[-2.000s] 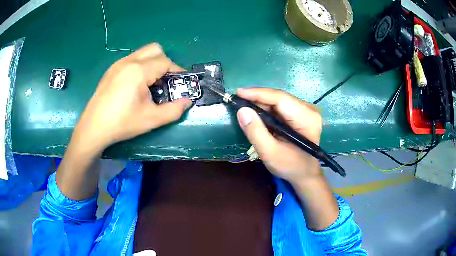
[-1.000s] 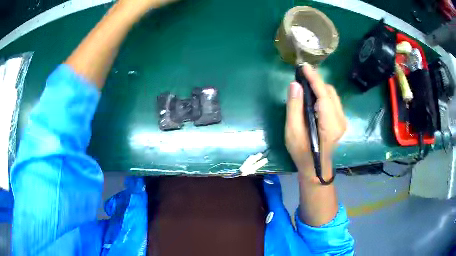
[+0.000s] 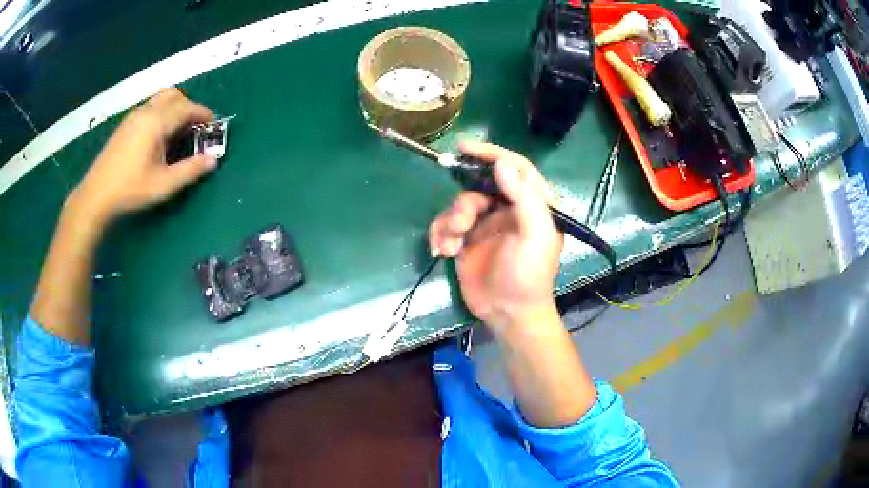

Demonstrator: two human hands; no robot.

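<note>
My left hand [image 3: 143,157] is at the upper left and holds a small device housing [image 3: 212,139] between thumb and fingers, a little off the bench or on it; I cannot tell which. My right hand [image 3: 510,233] holds the soldering iron [image 3: 472,173] by its black handle, its metal shaft pointing up left to the near rim of the tan ring-shaped pot [image 3: 373,103]. The black soldering jig [image 3: 250,272] lies on the green bench with its centre seat empty, touched by neither hand.
A black fan [image 3: 560,69] stands right of the pot. A red tray [image 3: 672,191] beside it holds pale-handled tools. Thin dark tweezers [image 3: 605,181] lie next to the tray. White connectors [image 3: 384,340] on wires lie at the near bench edge. Cables hang at the right.
The view has turned right. My left hand has come into view with a small housing. My right hand has drawn the iron out of the pot's inside to its near rim. The jig was emptied earlier.
</note>
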